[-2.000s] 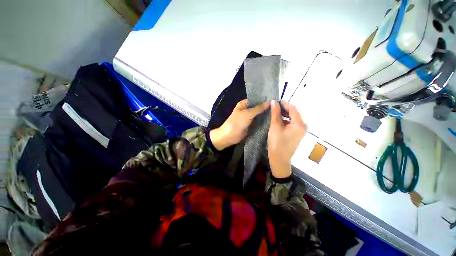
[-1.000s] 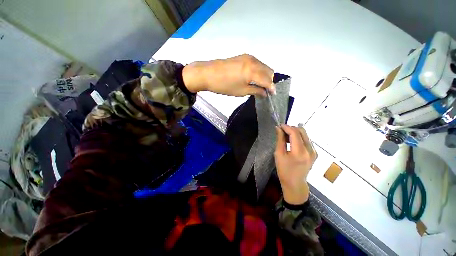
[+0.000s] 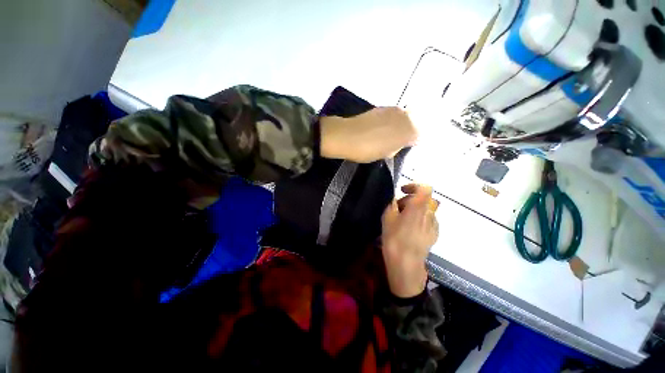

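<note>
A dark garment panel [image 3: 299, 202] with a narrow grey strip [image 3: 337, 200] lies over the table's front edge, in front of me. My left hand [image 3: 372, 135] reaches across it from the left, and its fingertips pinch the panel's right edge, where a little grey cloth shows. My right hand [image 3: 410, 232] is below, its fingers curled at the same edge. The fingertips of both hands are partly hidden, so the exact hold of the right hand is hard to see.
The sewing machine head [image 3: 539, 65] stands at the upper right, its presser foot area [image 3: 492, 149] right of my hands. Green-handled scissors [image 3: 548, 224] lie right of the needle. A dark panel with a pale strip [image 3: 69, 153] is at the left.
The broad grey piece is mostly out of sight, and the dark panel with its narrow strip now shows. My left hand has moved down beside the right hand. The view has shifted toward the machine.
</note>
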